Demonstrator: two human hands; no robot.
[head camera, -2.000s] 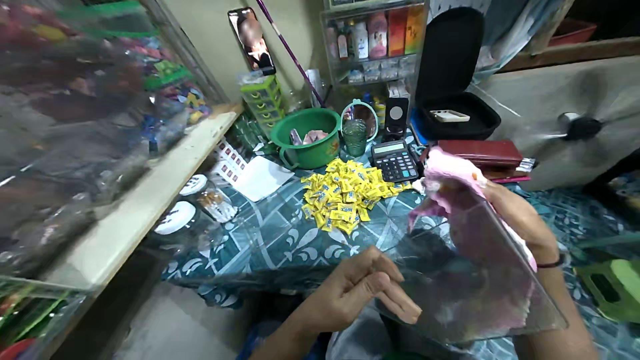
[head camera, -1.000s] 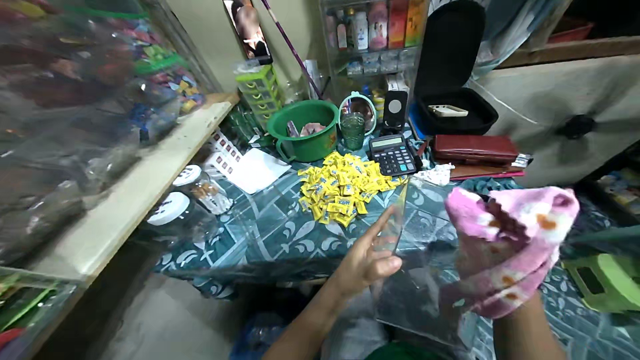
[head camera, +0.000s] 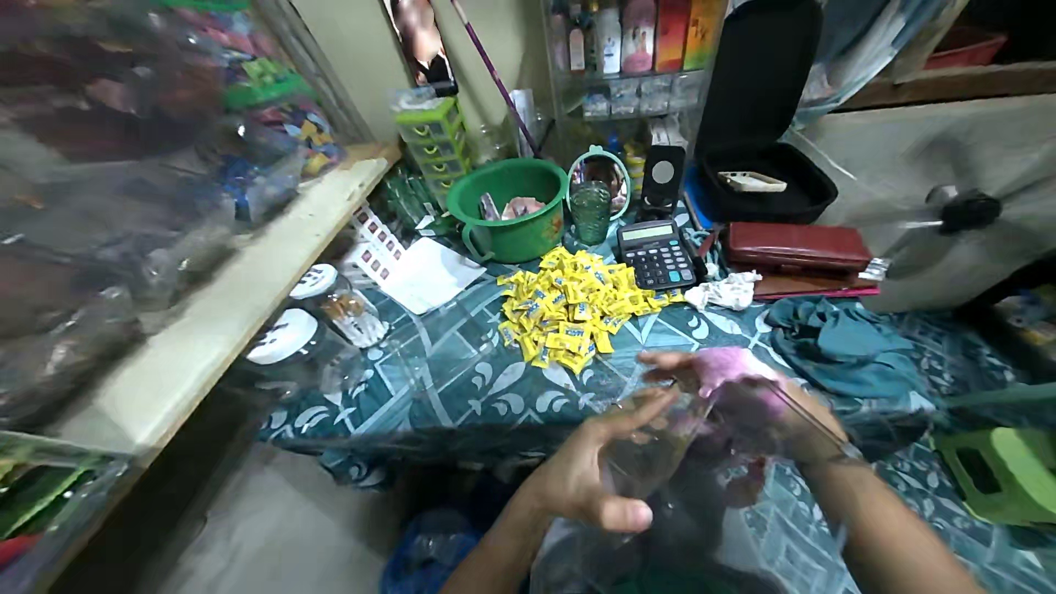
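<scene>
A clear plastic container (head camera: 660, 495), blurred and see-through, is held over my lap at the table's front edge. My left hand (head camera: 594, 470) grips its left side, thumb toward me and fingers along the far side. On the container's right part, my right hand (head camera: 775, 404) presses a pink patterned cloth (head camera: 730, 371) against it; the fingertips stick out past the cloth. Beyond both hands lies a heap of yellow wrapped candies (head camera: 569, 305) on the teal patterned tablecloth (head camera: 445, 371).
Behind the candies stand a green potty-shaped tub (head camera: 516, 210), a glass (head camera: 590, 213), a round mirror (head camera: 617, 173) and a calculator (head camera: 658, 254). A dark red wallet (head camera: 796, 246) and crumpled teal cloth (head camera: 850, 346) lie right. Lidded jars (head camera: 318, 282) stand left, beside a wooden shelf (head camera: 272, 264). A fan (head camera: 969, 210) is far right.
The pink cloth, held up to the right of the container one second ago, is now against it, closer to my left hand. The container has turned in my hands.
</scene>
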